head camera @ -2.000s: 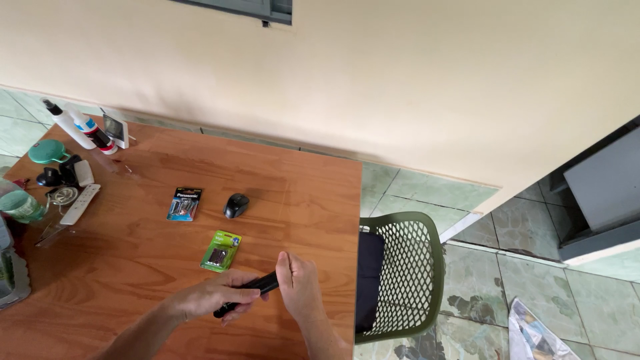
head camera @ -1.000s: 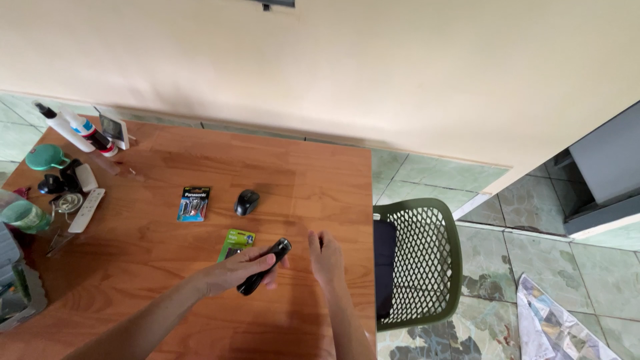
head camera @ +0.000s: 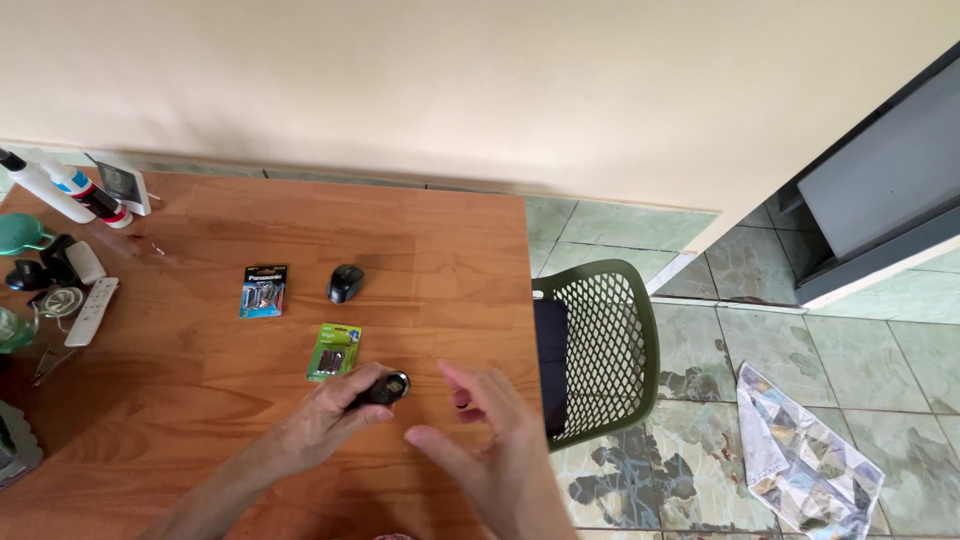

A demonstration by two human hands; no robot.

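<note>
My left hand (head camera: 330,416) is closed around a black cylindrical object (head camera: 388,388), likely a flashlight, its round end turned up toward the camera. To its right, my right hand (head camera: 487,435) is apart from it, thumb and fingers spread; a small dark thing shows by its fingers, too unclear to name. Just beyond my left hand lies a green blister pack of batteries (head camera: 334,352). A blue and black Panasonic battery pack (head camera: 263,292) and a black computer mouse (head camera: 346,283) lie farther back on the wooden table (head camera: 420,247).
At the table's left are a white spray bottle (head camera: 49,187), a second bottle (head camera: 94,199), a framed item (head camera: 124,184), a white power strip (head camera: 92,311) and a green cup (head camera: 21,234). A green mesh-backed chair (head camera: 645,352) stands at the right edge; a patterned cloth (head camera: 810,457) lies on the tiles.
My right hand, earlier at the black object's end, has come away from it and its fingers have spread. The black object has turned so its round end faces the camera.
</note>
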